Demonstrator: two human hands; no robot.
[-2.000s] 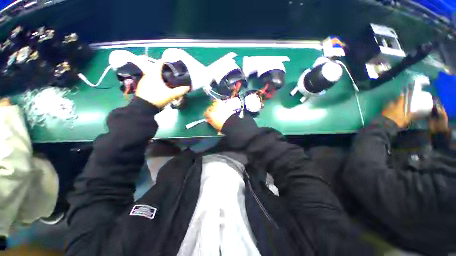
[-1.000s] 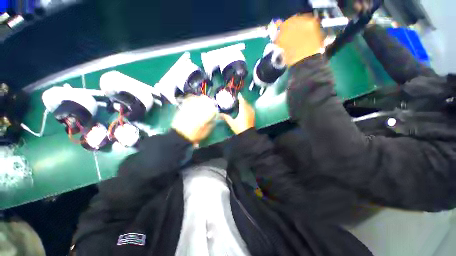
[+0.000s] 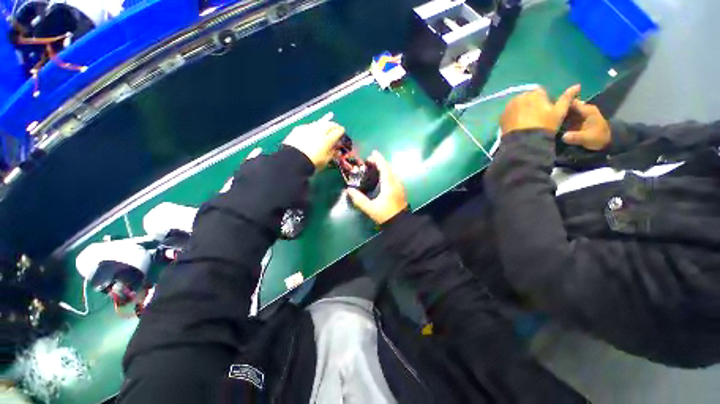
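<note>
My left hand (image 3: pixel 317 142) is on a camera housing at the middle of the green bench; the hand covers most of its white body. Red and dark wires (image 3: pixel 348 161) run from its black open end to a black lens module (image 3: pixel 365 178). My right hand (image 3: pixel 382 192) holds that lens module between thumb and fingers. Another lens module (image 3: pixel 292 223) lies beside my left sleeve, its housing mostly hidden by the sleeve. Two white housings, one at the far left (image 3: pixel 113 260) and one next to it (image 3: pixel 170 222), lie on the bench.
A neighbour's hands (image 3: pixel 545 116) are at the right. A metal fixture (image 3: pixel 456 31), a small carton (image 3: pixel 388 70) and a blue tray (image 3: pixel 612 25) stand at the back right. A blue bin (image 3: pixel 118 49) is upper left. Clear plastic scraps (image 3: pixel 51 367) lie lower left.
The view has turned and shifted right along the bench. My left hand has moved onto the housing. The neighbour's hand has left the camera at the right, which is no longer seen on the bench.
</note>
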